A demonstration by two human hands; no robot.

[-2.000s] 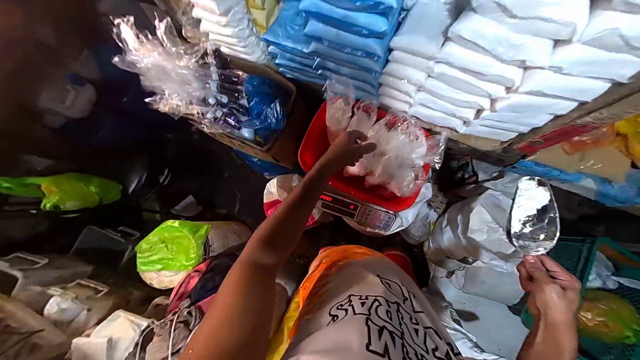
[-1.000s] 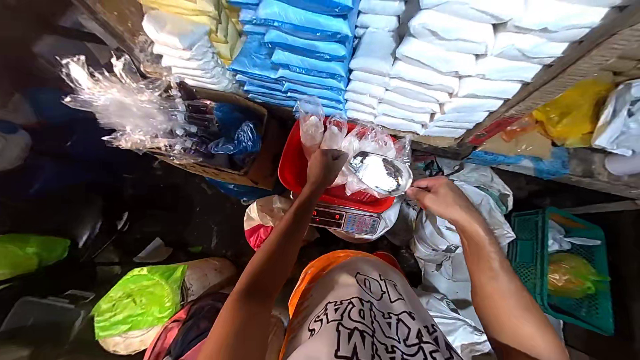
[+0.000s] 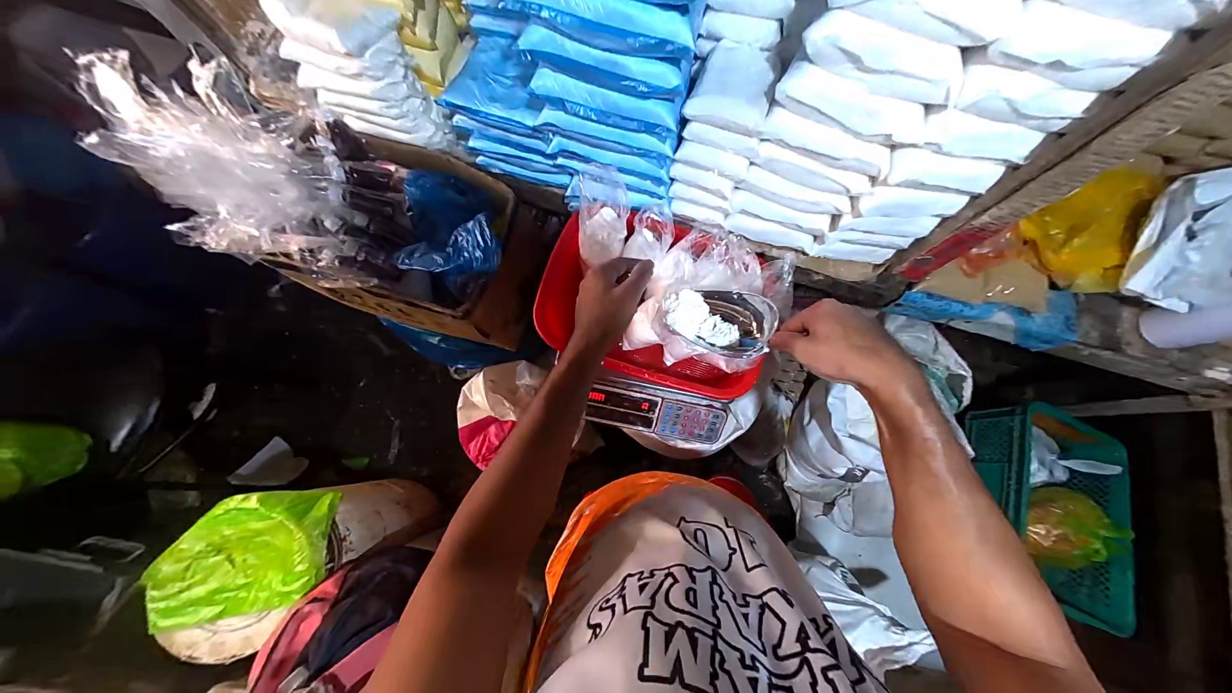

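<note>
A digital scale carries a red plastic tray that holds several clear plastic bags of white powder. My left hand is over the tray's left part, its fingertips at one of the bags; whether they pinch it is hard to tell. My right hand grips the handle end of a metal scoop at the tray's right side. White powder lies in the scoop's left part, above the bags.
Behind the scale are stacked blue packs and white packs. A cardboard box with clear bags stands at left. White sacks and a green crate are at right, a green-covered container at lower left.
My right hand has brought the scoop from the far right to above the tray over the two seconds. My left hand has stayed at the bags in the tray.
</note>
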